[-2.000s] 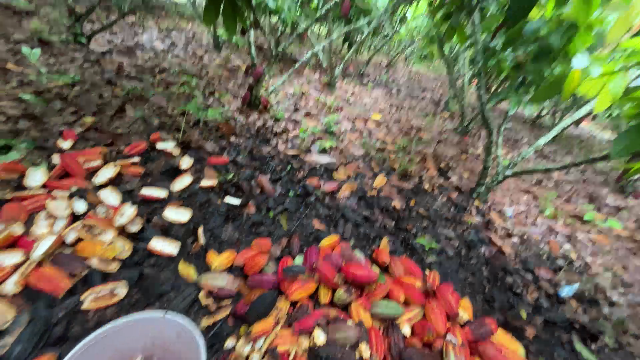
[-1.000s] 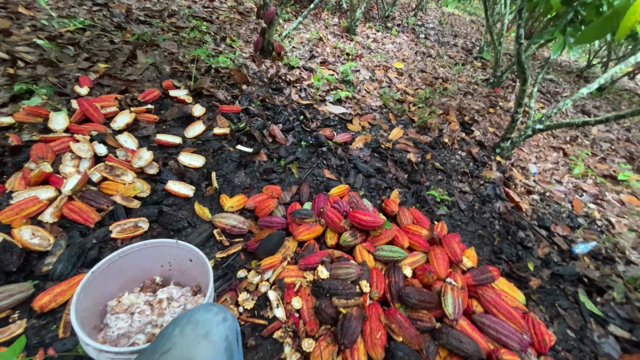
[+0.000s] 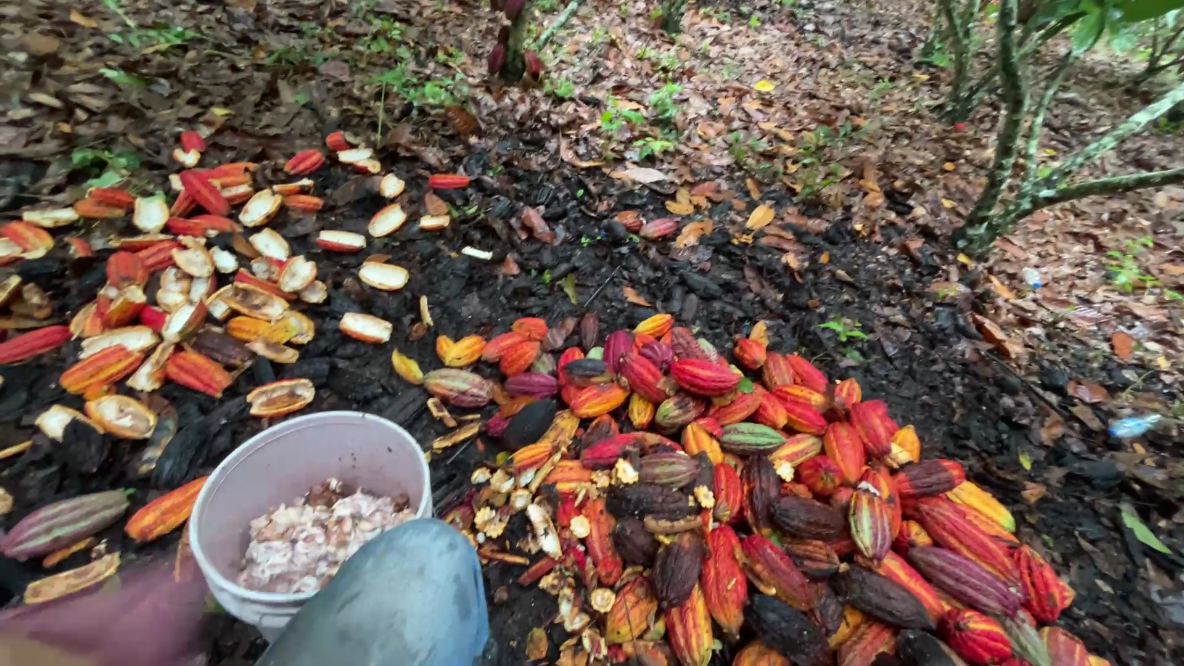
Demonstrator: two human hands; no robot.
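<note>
A blurred part of my left hand or forearm (image 3: 116,615) enters at the bottom left, beside the bucket; its fingers cannot be made out. My right hand is out of view. The white plastic bucket (image 3: 217,555) holds wet, whitish cocoa beans (image 3: 305,541). My knee in blue-grey cloth (image 3: 393,601) covers part of its right rim. To the right lies a large pile of whole cocoa pods (image 3: 740,490), red, orange, yellow, purple and dark brown. Cut pod tips lie at its near left side (image 3: 495,518). Opened, empty pod husks (image 3: 194,296) are heaped beyond the bucket at the left.
Dark, wet debris covers the ground (image 3: 573,268) between husks and pods. Brown leaf litter (image 3: 814,120) spreads behind. A branching tree trunk (image 3: 1008,157) stands at the right, another trunk (image 3: 514,42) at the top. A small plastic bottle (image 3: 1135,425) lies at the far right.
The view has tilted down, showing more of the bucket and pile. The blurred hand or forearm at the bottom left was not in the earlier frames. The knee appeared after the first frame.
</note>
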